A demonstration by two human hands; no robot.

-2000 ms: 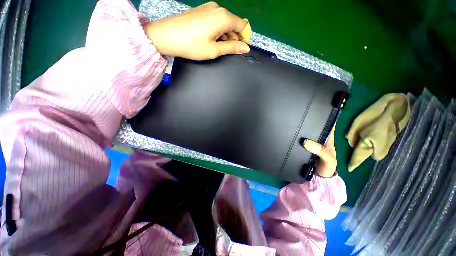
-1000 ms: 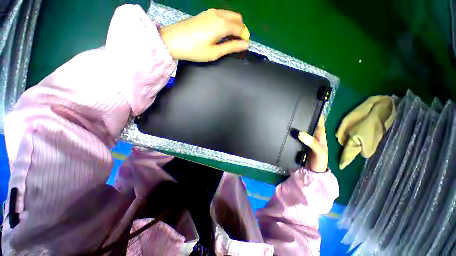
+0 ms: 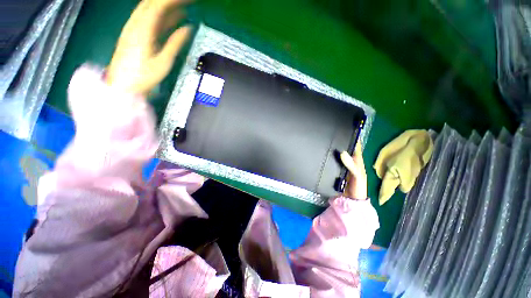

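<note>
A wide black panel unit (image 3: 262,125) lies tilted on a silvery bubble-wrap sheet (image 3: 218,39). Its face is matte black, with a white-and-blue label (image 3: 209,90) near the left end, black corner blocks at both ends and a fine line near the right end. My right hand (image 3: 355,173) grips the right end, thumb on the face; its other fingers are partly hidden behind the edge. My left hand (image 3: 145,49) is blurred and raised beyond the panel's upper left, thumb apart from the fingers, with nothing visible in it. A crumpled tan cloth (image 3: 403,160) lies right of the panel.
The bench top (image 3: 419,70) is green. A fanned row of silvery bags (image 3: 471,215) stands at the right, with more wrap (image 3: 515,52) at the upper right. Silvery sheets (image 3: 43,64) stand at the far left. Blue floor (image 3: 23,148) shows below the bench edge.
My left hand has left the panel's top edge and moved left, uncovering the label and left corner blocks. My right hand still grips the right end. The view has shifted slightly.
</note>
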